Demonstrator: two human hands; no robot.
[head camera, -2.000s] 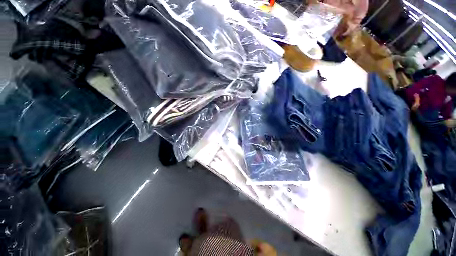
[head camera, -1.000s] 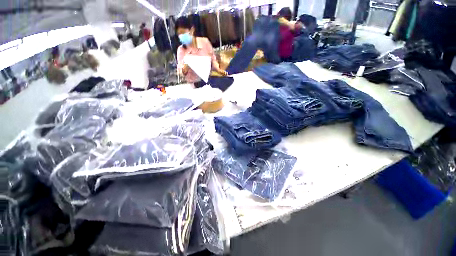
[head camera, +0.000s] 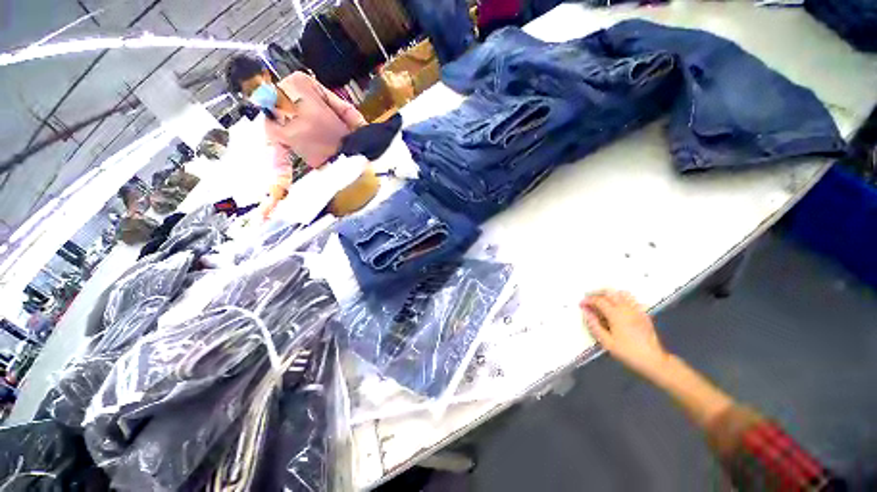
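Observation:
My right hand (head camera: 623, 330) is at the table's front edge, bare and empty, fingers slightly curled, with a red checked sleeve behind it. My left hand is not in view. Left of my right hand, a clear bag (head camera: 433, 322) with blue jeans inside lies on the white table (head camera: 587, 245). Folded jeans (head camera: 399, 238) rest at its back edge, partly over it. A stack of folded jeans (head camera: 481, 159) stands behind them. Unfolded jeans (head camera: 740, 96) lie spread at the back right.
Bagged dark garments (head camera: 192, 375) are heaped at the left. A tan tape roll (head camera: 353, 194) lies near the back edge. A person in pink (head camera: 313, 120) stands across the table. A blue container (head camera: 837, 221) is below the table at right.
The view has turned and moved closer to the table. My right hand has come into view at the front edge. The person across now leans with an arm reaching down to the table.

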